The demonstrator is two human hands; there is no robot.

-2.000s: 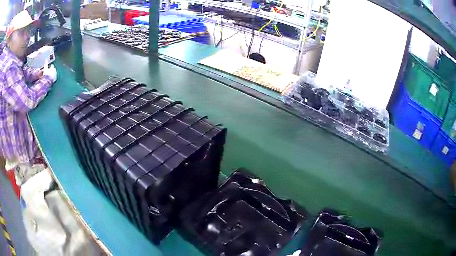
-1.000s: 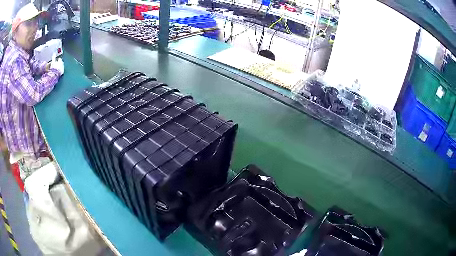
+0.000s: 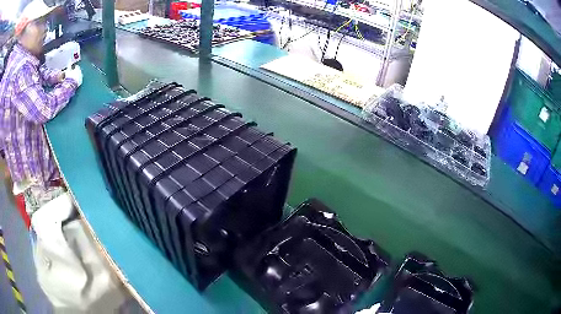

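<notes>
A large black stack of ribbed blister trays point(image 3: 190, 165) stands on edge on the blue-green bench top. A shiny black blister tray point(image 3: 314, 264) lies open against its right end, with rounded hollows and a curved ridge. A smaller-looking black tray point(image 3: 427, 288) lies to its right, cut off by the bottom edge. A small white patch point(image 3: 370, 309) shows at the bottom edge between these two trays; I cannot tell if it is a glove. Neither my left hand nor my right hand can be made out.
The dark green belt point(image 3: 344, 178) runs behind the trays. Beyond it are a clear compartment tray point(image 3: 430, 138) with dark parts and a tan sheet point(image 3: 338, 83). Green uprights point(image 3: 109, 46) stand at left. A person point(image 3: 37, 104) holds a white object. An off-white sack point(image 3: 67, 264) is below left.
The whole view has shifted, so the stack and trays appear slightly farther right. The person at left has turned the head more toward the white object. The trays keep their arrangement.
</notes>
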